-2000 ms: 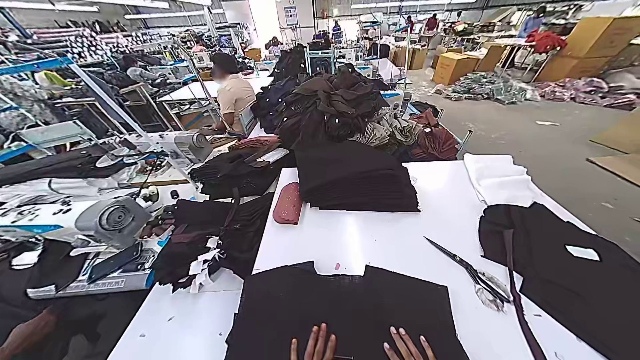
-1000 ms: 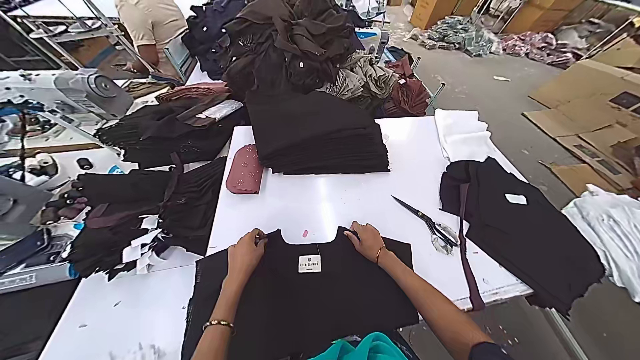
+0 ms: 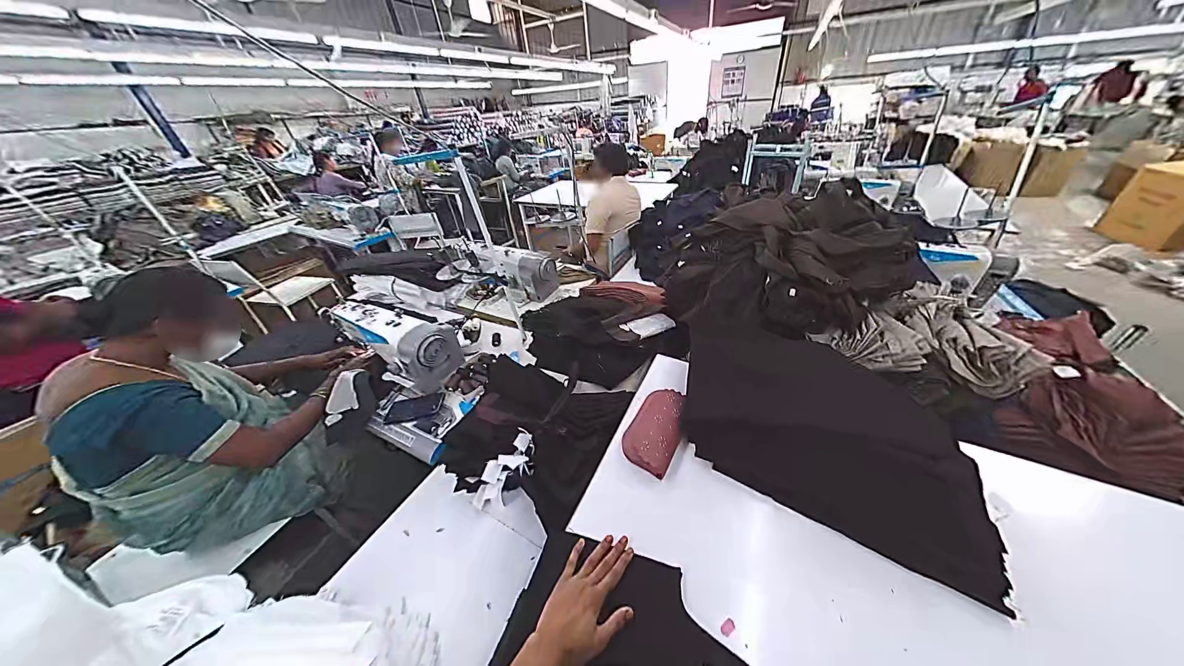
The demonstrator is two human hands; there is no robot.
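My left hand [image 3: 585,601], palm down with the fingers spread, rests on a black fabric piece [image 3: 652,610] at the bottom of the view. That piece lies on the white tabletop [image 3: 795,583], and its curved edge faces a small pink scrap [image 3: 728,627]. My right hand is out of view. Beyond the piece, a folded stack of black fabric [image 3: 832,444] covers the middle of the table. A reddish speckled case or pouch [image 3: 654,433] touches the stack's left side.
A large heap of dark garments [image 3: 795,250] rises behind the stack, with brown folded cloth [image 3: 1091,407] at its right. At the left a co-worker [image 3: 185,407] sits by a sewing machine [image 3: 407,342]. Black cloth [image 3: 573,444] with white tags lies between the tables.
The view has swung left. One second ago both my hands held the black piece's upper edge by a white label; now only my left hand shows, flat on it.
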